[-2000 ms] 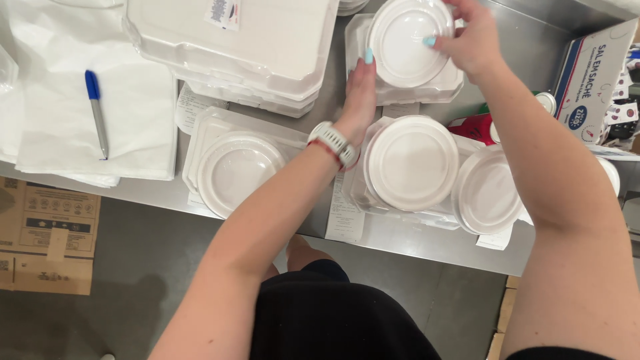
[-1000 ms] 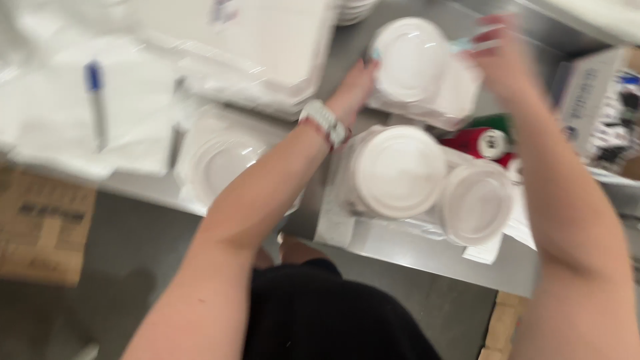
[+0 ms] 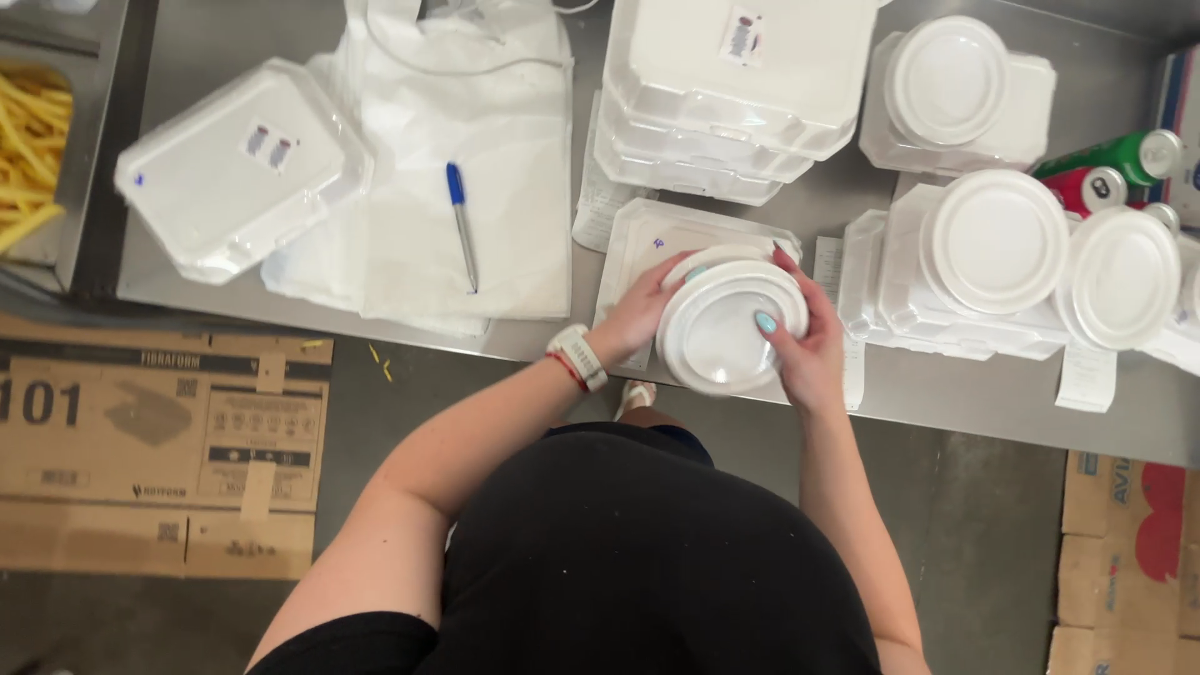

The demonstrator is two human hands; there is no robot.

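Observation:
Both hands hold a round white lidded container (image 3: 727, 328) over the counter's front edge. My left hand (image 3: 647, 314) grips its left side, and my right hand (image 3: 808, 342) grips its right side with the thumb on the lid. Another round white rim shows just behind it, partly hidden; whether it is a separate container I cannot tell. Beneath and behind lies a white hinged takeaway box (image 3: 647, 225) with a blue pen mark. To the right, round containers (image 3: 999, 241) rest on more white boxes (image 3: 905, 281). Another round container (image 3: 947, 80) sits on a box farther back.
Stacked takeaway boxes (image 3: 731, 84) stand behind my hands. White bags (image 3: 506, 122) carry a blue-capped pen (image 3: 461, 225), with a single box (image 3: 244, 169) beside them. Soda cans (image 3: 1097, 190) stand at right, fries (image 3: 28, 150) at far left. Paper slips (image 3: 1087, 377) hang over the counter edge (image 3: 984, 427).
Both hands have come from the round container on the back right box to the front box, where they now hold a round container. The view has shifted to the left.

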